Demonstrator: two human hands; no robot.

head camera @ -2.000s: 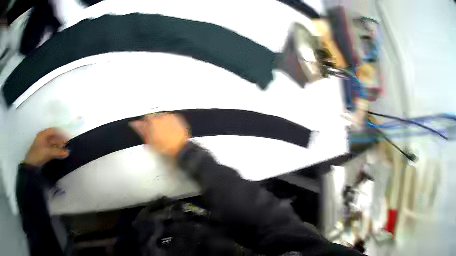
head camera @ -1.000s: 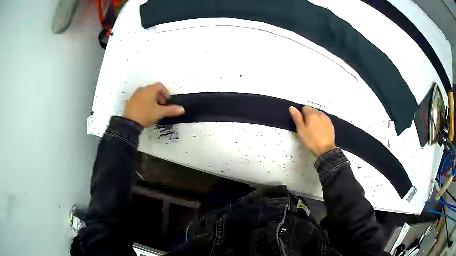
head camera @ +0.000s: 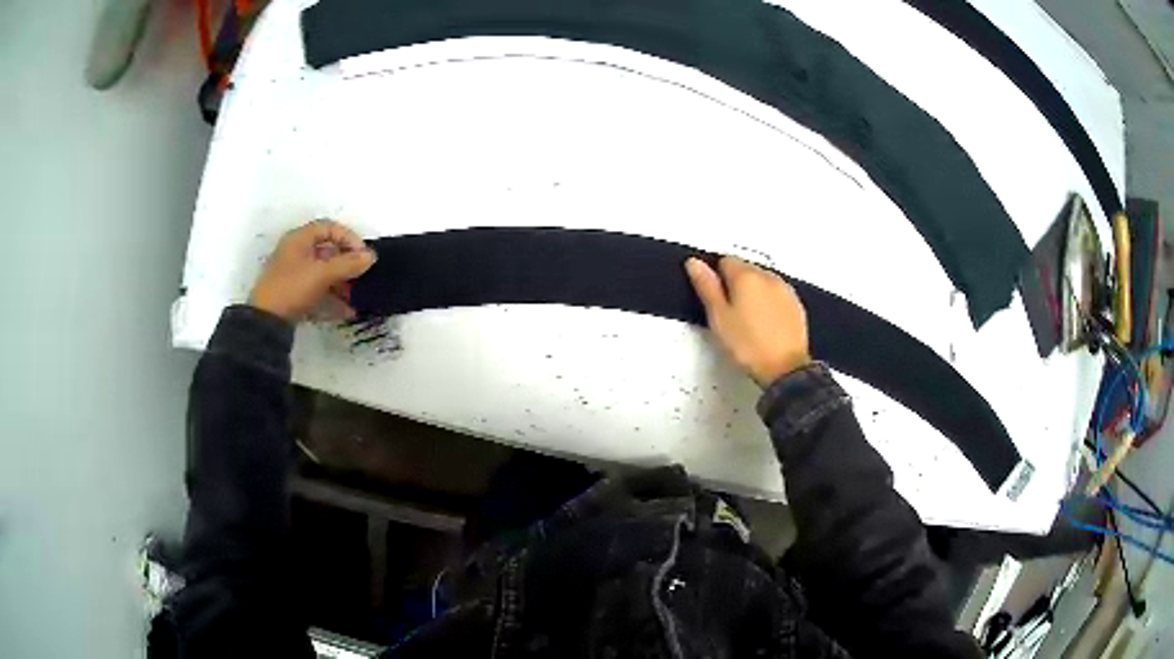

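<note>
A curved black band piece (head camera: 541, 268) lies in an arc on the white table near its front edge. My left hand (head camera: 309, 268) pinches the left end of the band between thumb and fingers; part of that end is hidden by the fingers. My right hand (head camera: 757, 315) rests on the band right of its middle, thumb on the near side and fingers over the far edge. I cannot tell whether a second layer lies under the band.
A wider dark green-black curved piece (head camera: 824, 97) lies mid-table. A thin black band (head camera: 1017, 64) lies near the far right edge. A steam iron (head camera: 1079, 273) stands at the right edge on a dark rest, with blue hoses (head camera: 1120, 399) beyond. White speckled table (head camera: 579, 373).
Since one second ago, the view has shifted slightly and my left fingers have closed on the band's left end. My right hand stays on the band. Two seconds ago both hands were further left along it.
</note>
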